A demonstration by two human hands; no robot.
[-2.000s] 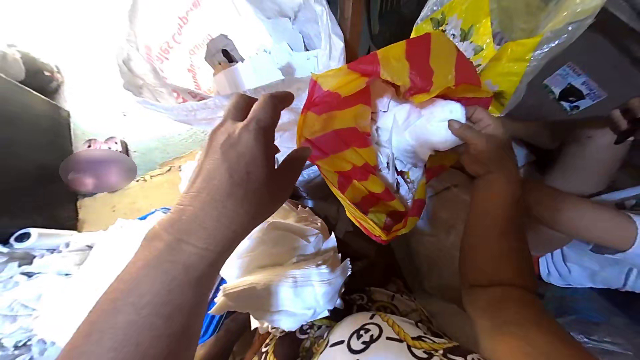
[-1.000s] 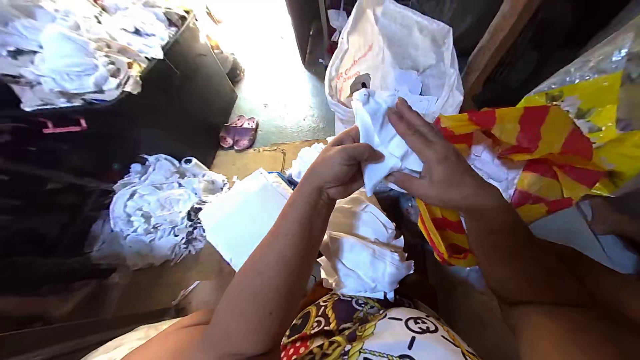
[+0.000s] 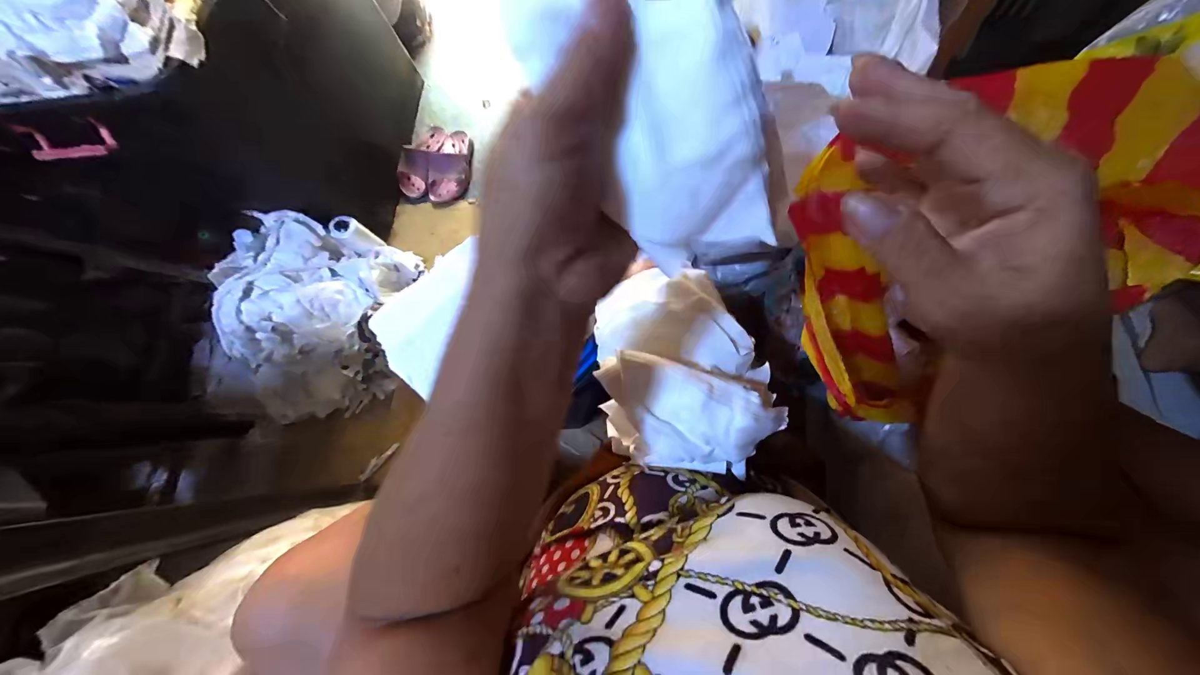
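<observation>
My left hand (image 3: 581, 159), seen edge-on and blurred near the top middle, holds a white sheet, paper or thin cloth (image 3: 694, 131), that hangs beside its palm. To the right, my right hand (image 3: 975, 197) is raised with fingers apart and nothing in it, in front of a red and yellow striped plastic bag (image 3: 862, 328). Below and between the hands lies a pile of folded white sheets (image 3: 684, 375) close to my lap. A flat white sheet (image 3: 427, 319) shows partly behind my left forearm.
A crumpled white heap (image 3: 300, 309) lies on the left. Behind it stand a dark container (image 3: 300, 94) topped with white scraps and pink slippers (image 3: 436, 167) on the floor. A white bag (image 3: 881, 37) is at the top right.
My two hands, together on the white piece a second ago, are now apart. The right one has let go and moved right; the piece stays with the left.
</observation>
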